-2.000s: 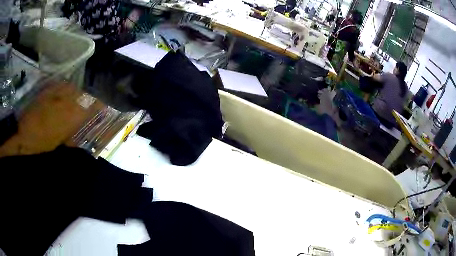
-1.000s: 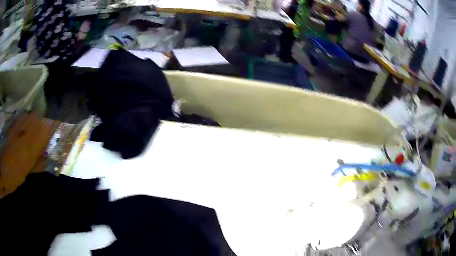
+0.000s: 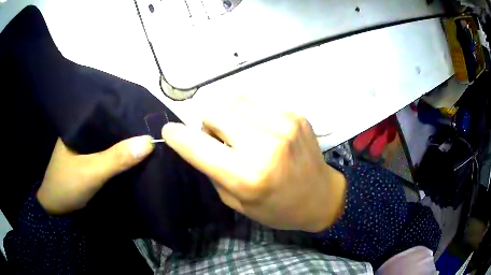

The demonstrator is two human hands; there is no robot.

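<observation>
A black fabric panel (image 3: 102,102) lies over the table's front edge and my lap. A thin stitched outline shows on it just above my fingertips. My left hand (image 3: 94,169) holds the panel, with the thumb on top and the other fingers hidden under the cloth. My right hand (image 3: 264,166) rests over the panel, its index fingertip close to my left thumb. A small pale sliver (image 3: 157,140) lies between the two fingertips. I cannot tell if it is a tool or thread, or which hand grips it.
The white machine table (image 3: 334,86) has a rounded plate seam behind my hands. A yellow-orange tray (image 3: 466,51) with small items is at the right end. Red objects (image 3: 377,137) and a dark bundle (image 3: 444,172) lie below the table's right edge. A checked cloth (image 3: 258,255) covers my lap.
The view has swung down from the far table and cloth trough to my lap and the table's front. Both hands have come into view on the black panel.
</observation>
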